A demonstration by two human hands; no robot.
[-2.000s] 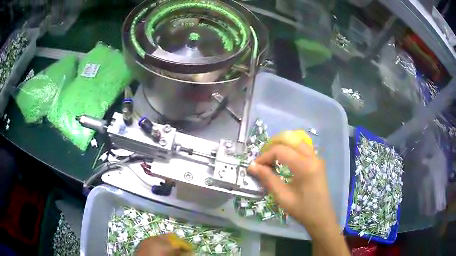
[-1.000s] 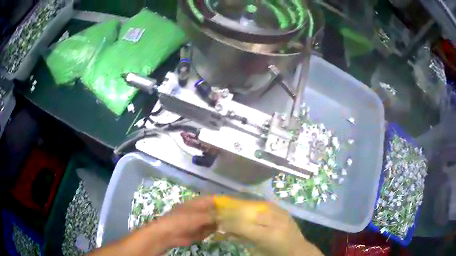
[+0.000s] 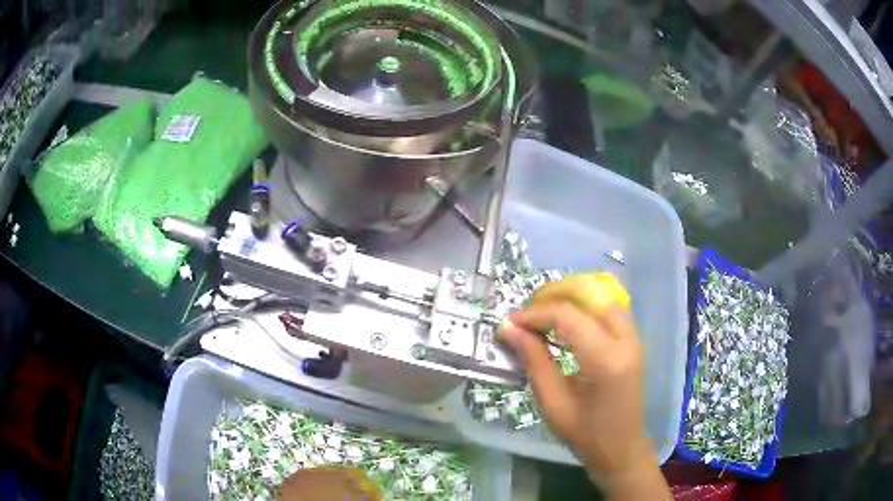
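Note:
The silver fixture block (image 3: 455,318) sits at the end of the pneumatic slide. My right hand (image 3: 587,362), with a yellow finger cot, has thumb and index pinched at the block's right side; a piece between them is too small to make out. My left hand (image 3: 331,483) is low in the near tub (image 3: 176,421), cut off by the bottom edge; its fingers and anything in them are hidden. White stemmed workpieces (image 3: 279,440) heap in that tub. More lie in the right tub (image 3: 651,294), beneath and around my right hand.
The steel bowl feeder (image 3: 362,176) with green parts stands behind the fixture, its feed rail (image 3: 497,205) running down to the block. Green bags (image 3: 186,157) lie at left. A heaped blue tray (image 3: 739,362) is at right. Dark hoses (image 3: 211,323) curve left of the base.
A second ago both hands were together over the near tub. Now my right hand is back at the fixture and my left hand is low in the near tub. The camera view has shifted.

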